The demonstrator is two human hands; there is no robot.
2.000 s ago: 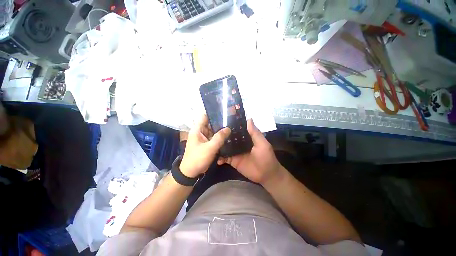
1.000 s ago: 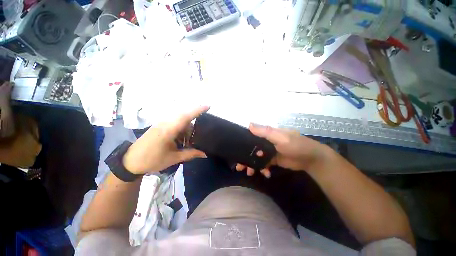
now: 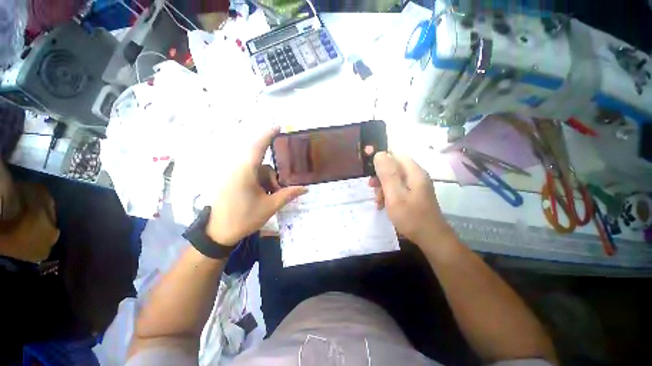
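The smartphone (image 3: 329,153) is held sideways and level, its lit screen facing me, with a reddish-brown picture and a dark strip at the right end. My left hand (image 3: 247,194) grips its left end, thumb below and fingers at the upper corner. My right hand (image 3: 407,191) holds its right end, thumb at the screen's right edge. A white paper sheet (image 3: 339,226) with faint handwriting and lines lies below and behind the phone, its lower edge over the table's front edge. The phone hides its upper part.
Calculator (image 3: 294,56) at the back; sewing machine (image 3: 500,64) at the back right. Blue snips (image 3: 502,188), orange-handled shears (image 3: 556,204) and purple paper (image 3: 493,148) lie right. White fabric (image 3: 143,136) is at the left. Another person's dark clothing (image 3: 93,236) shows far left.
The phone went from upright to sideways, was turned over, and is now raised over the paper sheet with its screen lit. The sheet's written lower part now shows. The view has tilted up.
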